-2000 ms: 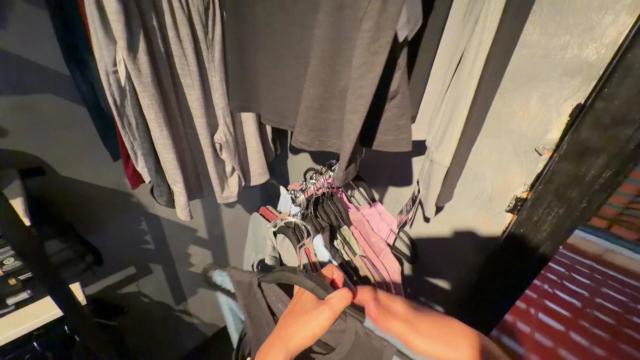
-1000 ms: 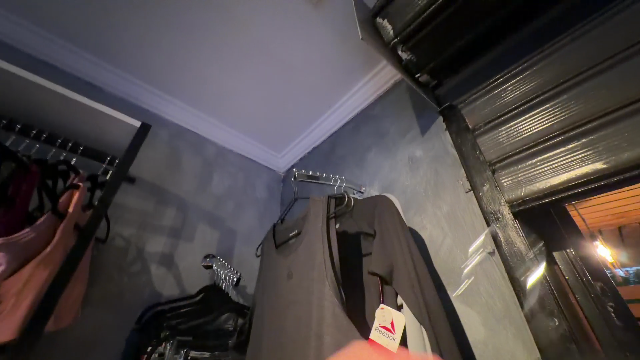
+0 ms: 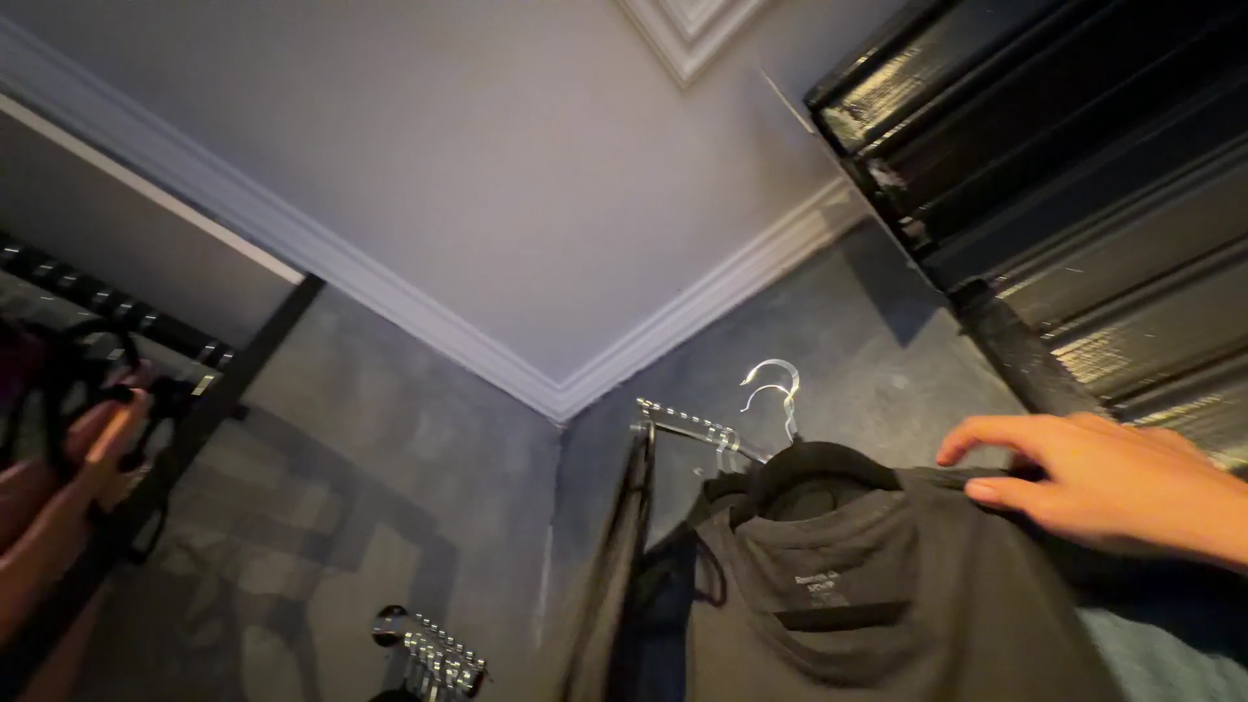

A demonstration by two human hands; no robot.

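A dark grey top [image 3: 975, 595] on a black hanger [image 3: 829, 463] fills the lower right of the head view. Two silver hanger hooks [image 3: 775, 390] rise above its collar, near a wall-mounted metal rail [image 3: 692, 424]; whether they rest on the rail cannot be told. My right hand [image 3: 985, 463] is at the top's shoulder on the right, thumb and forefinger apart, not closed on the fabric. Other dark clothes [image 3: 604, 585] hang from the rail behind and to the left. My left hand is out of view.
A second metal rail arm [image 3: 444, 648] with several hanger hooks is on the wall at the bottom. At the left stands a black-framed rack [image 3: 244, 370] with pink and dark clothes [image 3: 97, 448]. A black slatted shutter [image 3: 1072, 214] is at the upper right.
The view has swung up from the low garments to the ceiling corner. Two seconds ago both hands were together at a bundle of dark clothes on hangers; now only my right hand shows, fingers apart.
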